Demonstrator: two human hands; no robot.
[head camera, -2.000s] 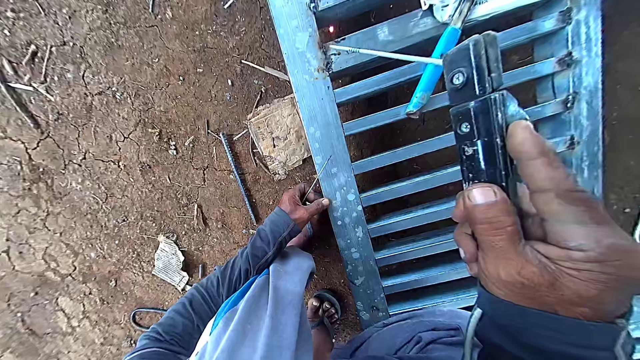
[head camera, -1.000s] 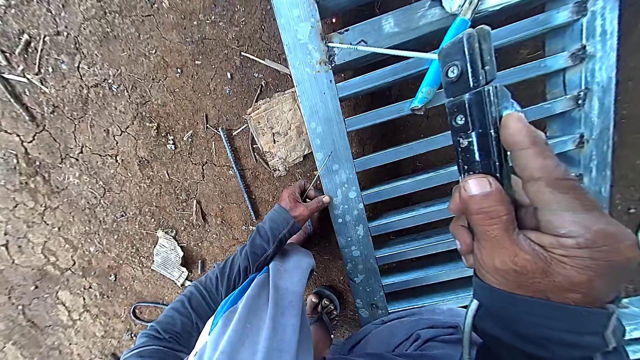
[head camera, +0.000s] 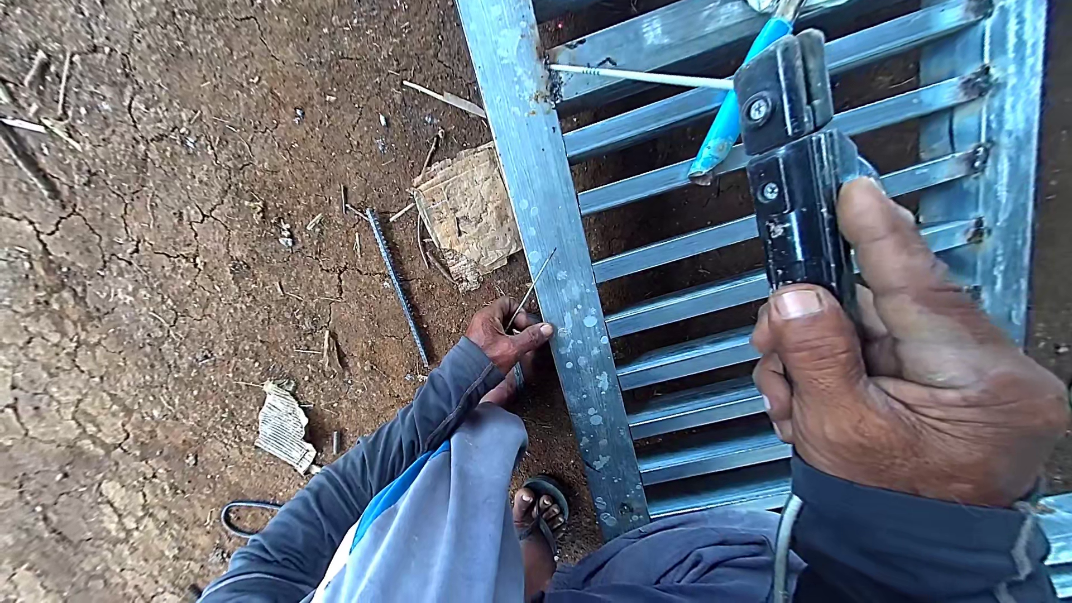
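My right hand (head camera: 904, 368) is closed around a black welding electrode holder (head camera: 796, 184), whose jaws grip a pale welding rod (head camera: 645, 77). The rod's far end meets the side rail of a slatted metal frame (head camera: 578, 335), near a dark, burnt-looking joint. My left hand (head camera: 507, 333) is low beside the same rail, with a thin metal wire or rod (head camera: 533, 289) between its fingers and its thumb at the rail's edge. Behind the holder, a tool with a blue handle (head camera: 729, 126) lies across the slats.
On the cracked soil left of the frame lie a piece of ribbed rebar (head camera: 398, 285), a flattened piece of cardboard (head camera: 469, 213), a crumpled scrap (head camera: 286, 427) and twigs. A cable loop (head camera: 243, 515) is at the lower left. My sandalled foot (head camera: 540, 511) stands near the rail.
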